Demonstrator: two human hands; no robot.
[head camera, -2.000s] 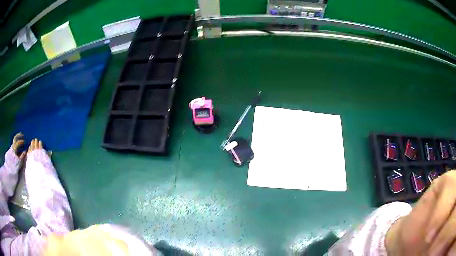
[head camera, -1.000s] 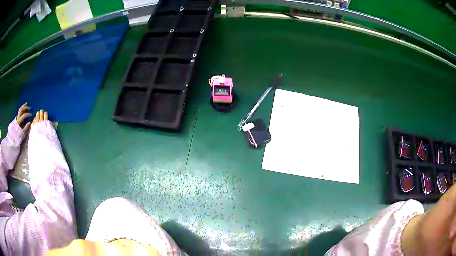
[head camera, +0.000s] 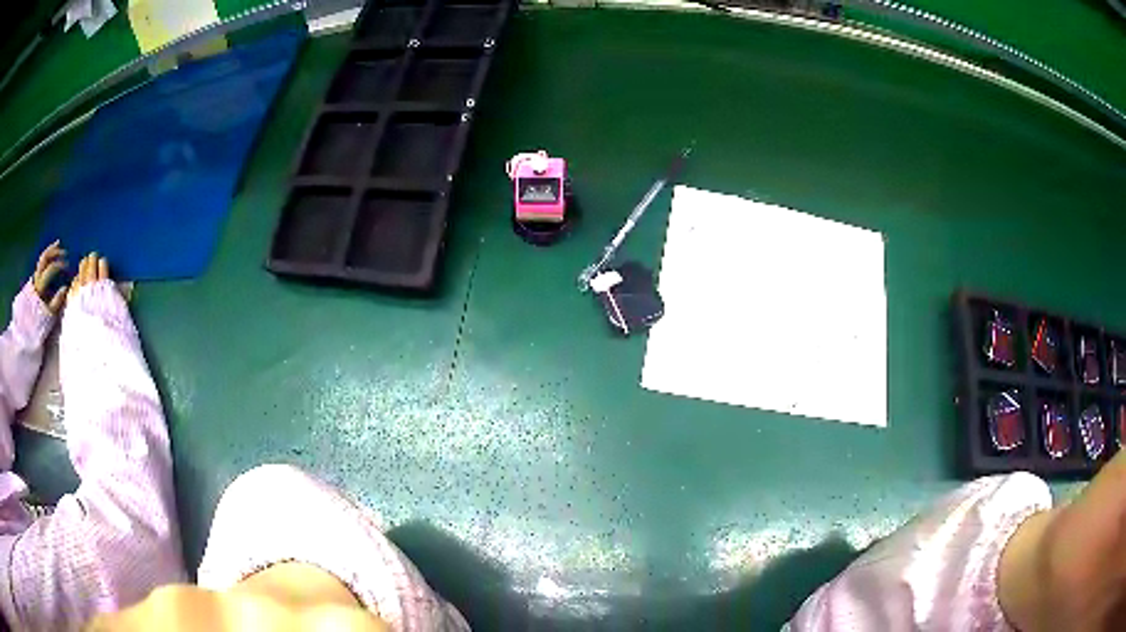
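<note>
My left hand is blurred and cut off by the bottom edge; its fingers and anything in them are hidden. My right hand is cut off by the right edge, just below the filled tray, and its fingers do not show. The black foam tray at the right holds several watch heads with dark red and blue screens, one per pocket. The tray is partly out of the picture.
An empty black foam tray lies at upper left beside a blue mat. A pink counter, a pen, a separate watch unit and white paper lie mid-bench. Another person's sleeves are at far left.
The view has shifted, so the bench things sit higher in the picture. My right hand has moved farther out at the right edge, and more of my left sleeve shows.
</note>
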